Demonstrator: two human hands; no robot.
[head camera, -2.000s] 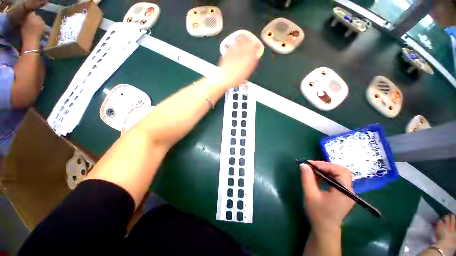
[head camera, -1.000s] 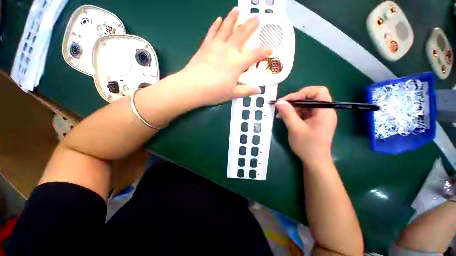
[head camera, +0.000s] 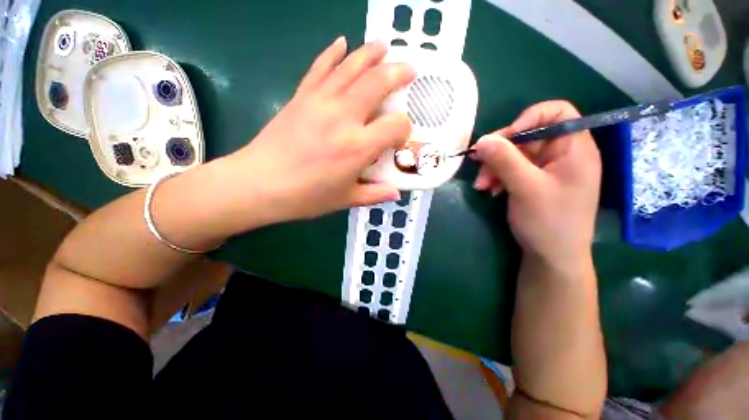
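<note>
A cream housing shell (head camera: 430, 107) lies outside face up on the white die-cut strip (head camera: 386, 246), its slotted round grille at the top and brown figures below. My left hand (head camera: 349, 123) rests over the shell's left side with the fingers spread, covering part of it. My right hand (head camera: 546, 172) holds the black tweezers (head camera: 575, 125) in a pen-like grip. Their tip is at the shell's lower right, by a brown figure. Whether the tip holds a small part I cannot tell. The blue parts bin (head camera: 686, 164), full of white rings, is at the right.
Two overlapping cream shells (head camera: 144, 119) lie inside face up at the left. Spare strips (head camera: 12, 74) are at the left edge, above a brown cardboard box (head camera: 41, 246). Another shell (head camera: 692, 41) is at top right. Another person's arm (head camera: 714, 385) shows at bottom right.
My left hand and the shell were at the table's far side, then came down onto the strip. The shell now sits turned, with the tweezers' tip moved up onto its lower right. The view has shifted.
</note>
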